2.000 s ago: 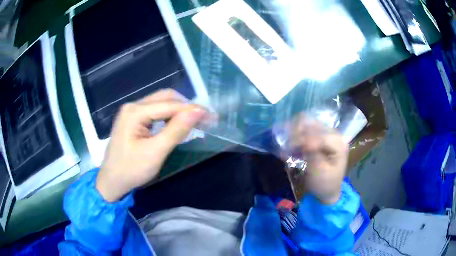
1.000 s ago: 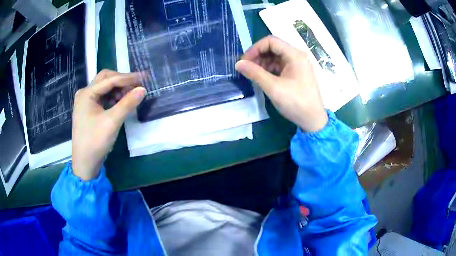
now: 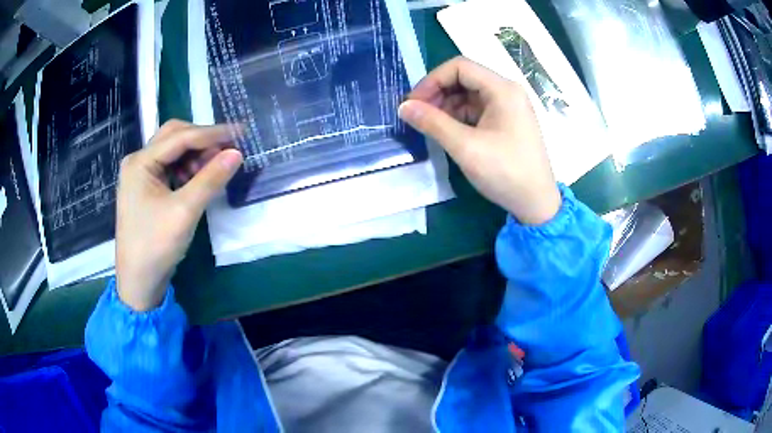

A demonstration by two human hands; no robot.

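Note:
A glossy black tablet [image 3: 339, 174] lies on white foam sheets [image 3: 339, 232] in front of me. A clear printed protective film [image 3: 305, 93] with white diagrams and text lies over its face; the film's near edge crosses the tablet above its bottom edge. My left hand [image 3: 182, 182] pinches the film's near left corner between thumb and fingers. My right hand [image 3: 474, 127] pinches the near right corner. The top of the tablet and film is cut off by the frame. Whether the film touches the glass under the hands is unclear.
A white scraper card [image 3: 581, 139] with a dark-green picture lies to the right, beside a glaring film stack [image 3: 643, 93]. Another printed black tablet [image 3: 89, 144] lies on white sheets at left. Below the bench at right, a cardboard box [image 3: 677, 269] holds crumpled clear film [image 3: 636, 245].
Two seconds ago my hands held clear film off the tablet, over the bench's near edge. One second ago both were at the tablet with the printed film; since then they have barely moved.

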